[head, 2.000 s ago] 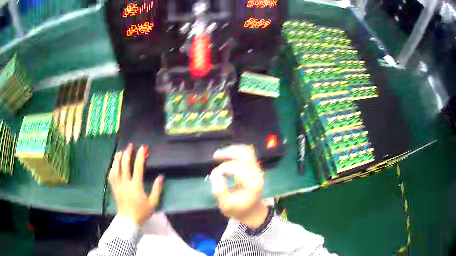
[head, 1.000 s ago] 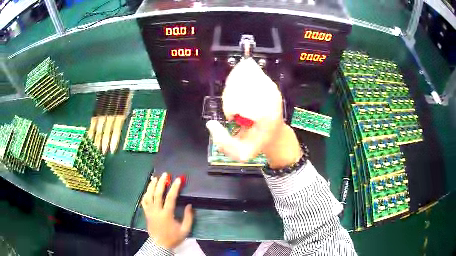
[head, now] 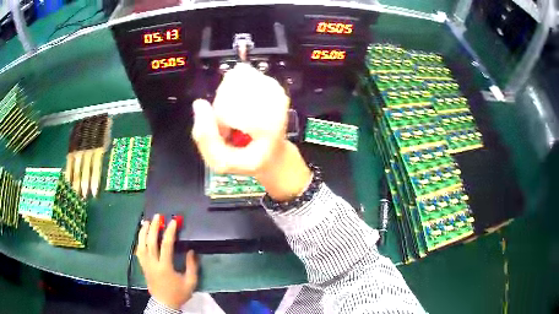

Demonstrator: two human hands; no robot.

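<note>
The black test fixture [head: 184,211] stands in front of me. A green circuit board panel [head: 236,186] lies in its nest, mostly hidden under my right hand. My right hand [head: 248,119] is closed around the red toggle clamp handle [head: 239,138], whose red end shows below the fingers. The clear pressure plate is mostly hidden by this hand. My left hand [head: 164,260] rests at the front left of the base, its fingertips on the red push buttons [head: 178,222]. The digital meters [head: 167,62] glow red, reading about 05.05 to 05.13.
At right are a large board stack [head: 423,141], a narrow board strip [head: 331,134] and a marker pen [head: 384,214]. At left are brushes [head: 87,153], a flat green board [head: 129,163] and small board stacks [head: 52,205]. A black mat [head: 499,190] lies under the large stack.
My right hand has gone from above the base's front edge to the clamp handle. Since one second ago, the meters changed from near zero to about five. The view has shifted.
</note>
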